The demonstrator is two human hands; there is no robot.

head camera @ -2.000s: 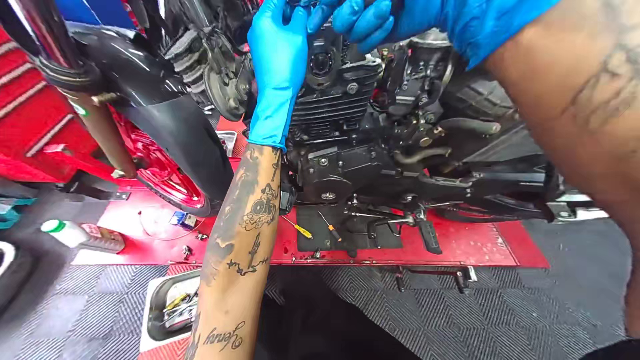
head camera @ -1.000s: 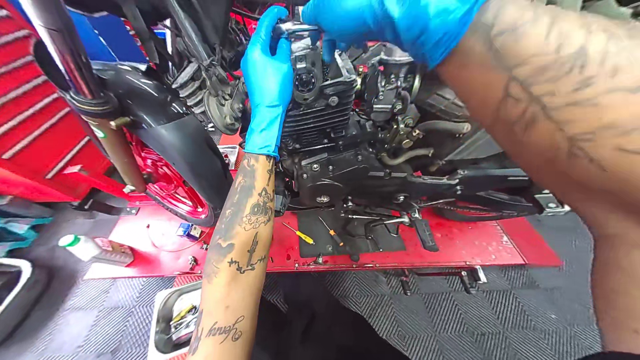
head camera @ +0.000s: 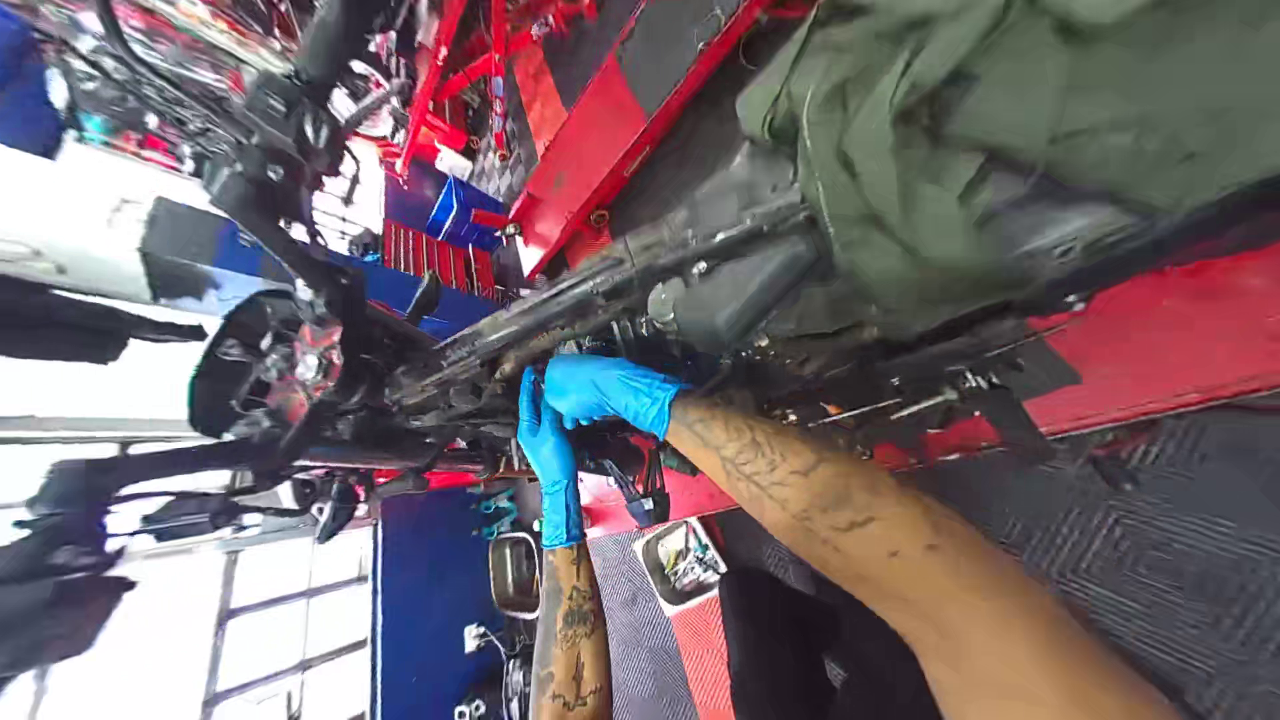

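In blue gloves, both of my hands meet at the middle of a partly stripped motorcycle, by its frame. My left hand reaches up from below, fingers at the engine area. Touching it from the right, my right hand has its fingers curled and pointing down. Whatever lies between or under the fingers is hidden, so I cannot tell if either hand grips a part. A green cloth covers the rear of the motorcycle.
Below the motorcycle, a white tray holds tools. Beside it is a dark-lined basin. Several tools lie on the red lift platform. The handlebar and fork assembly extends at the left, with a blue bin beyond the frame.
The view has swung strongly, now over the motorcycle's top. The hands, apart at the top of the engine earlier, are now together at its middle.
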